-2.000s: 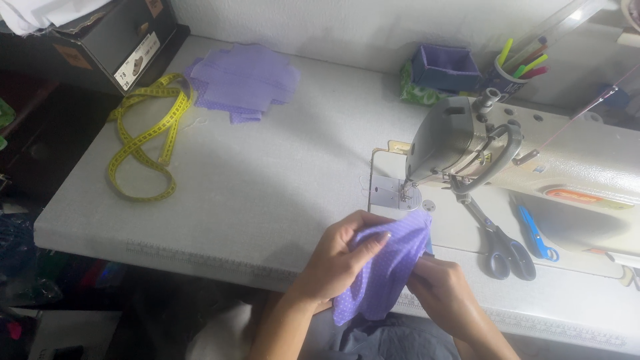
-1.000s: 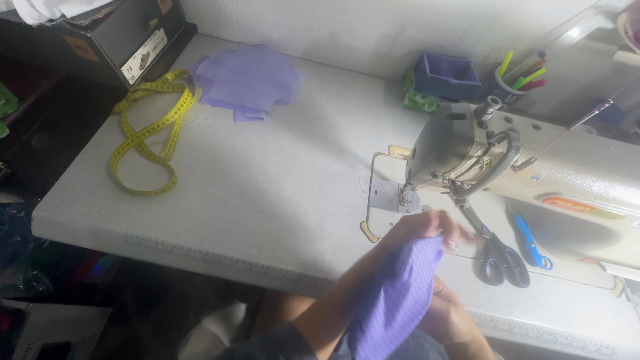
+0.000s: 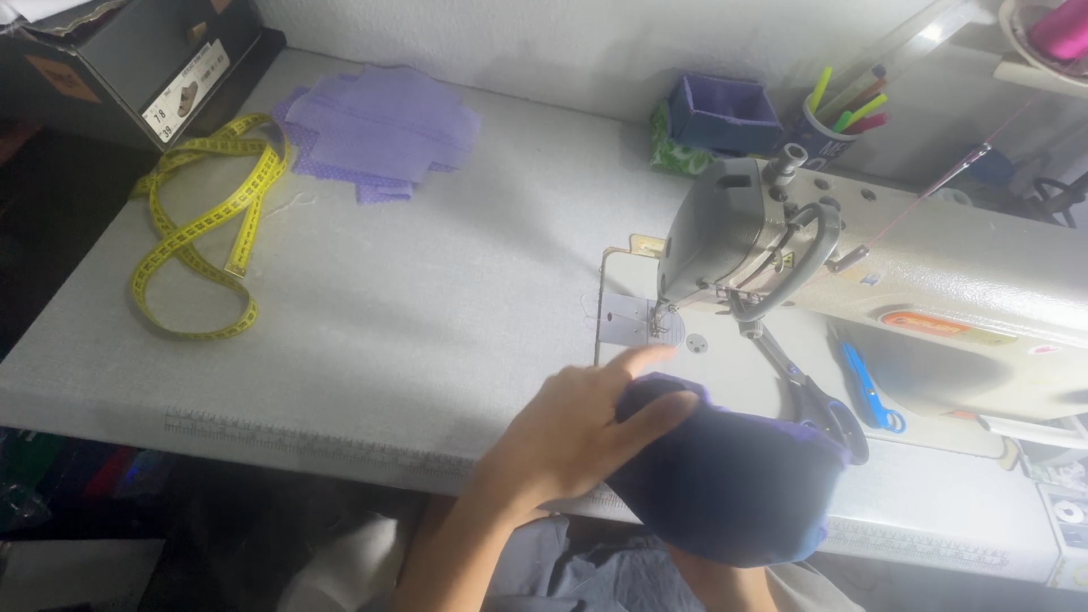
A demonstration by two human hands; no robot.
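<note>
A dark navy fabric piece with purple edges (image 3: 731,476) is spread between my hands at the table's front edge. My left hand (image 3: 586,425) pinches its upper left edge between thumb and fingers, with the index finger pointing toward the presser foot (image 3: 660,319) of the sewing machine (image 3: 850,255). Below the fabric, my right hand (image 3: 722,582) is mostly hidden; only the wrist and part of the hand show, so its grip cannot be seen. Purple fabric pieces (image 3: 382,127) lie stacked at the back left, beside a looped yellow measuring tape (image 3: 204,212).
Scissors with dark handles (image 3: 816,408) and blue thread snips (image 3: 869,387) lie on the machine bed. Behind the machine stand a small purple box (image 3: 722,110) and a cup of markers (image 3: 820,136). A shoebox (image 3: 127,68) occupies the back left corner.
The fabric in my hands has turned from its purple side to a dark side and is spread wider. My left hand has moved from the fabric's top to its left edge since the last earlier frame.
</note>
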